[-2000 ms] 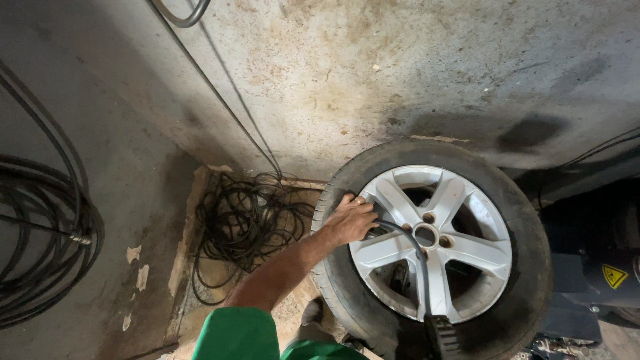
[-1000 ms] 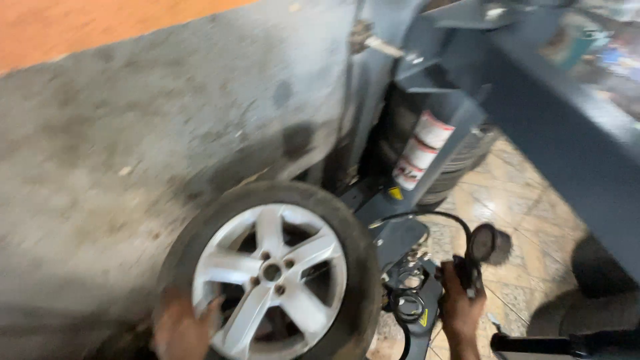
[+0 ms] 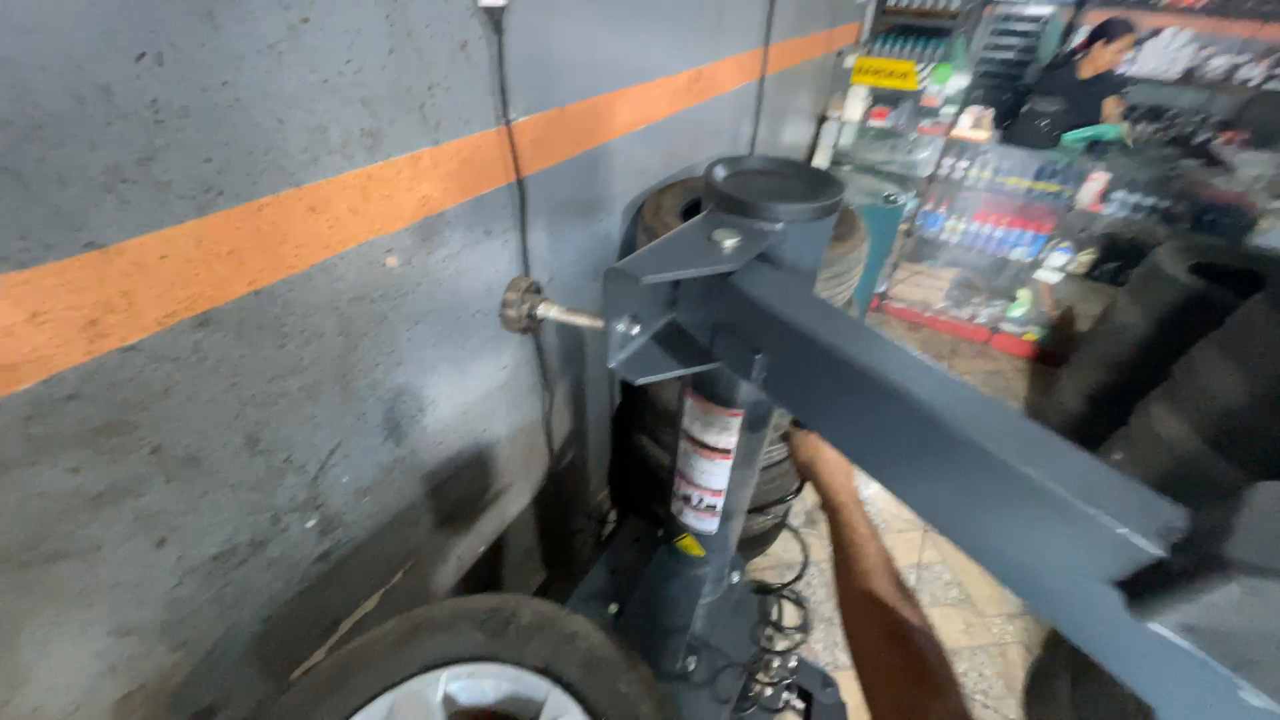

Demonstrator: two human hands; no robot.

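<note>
My right arm reaches up from the bottom, and my right hand is beside the grey steel post of a tyre machine, below its long arm. The fingers are mostly hidden there, so what they hold cannot be seen. A black coiled hose hangs left of my forearm, down to metal fittings at the machine's base. At the bottom edge lies a tyre on a silver alloy wheel, only its upper part in view. My left hand is out of view.
Stacked tyres stand behind the post, near the grey wall with its orange stripe. More dark tyres stand at the right. A person is behind a glass display case holding bottles. Tiled floor shows under the machine arm.
The view has swung up and right from the wheel. My left hand has left view. My right hand, which held a tyre inflator with a gauge a second ago, is now beside the post, largely hidden.
</note>
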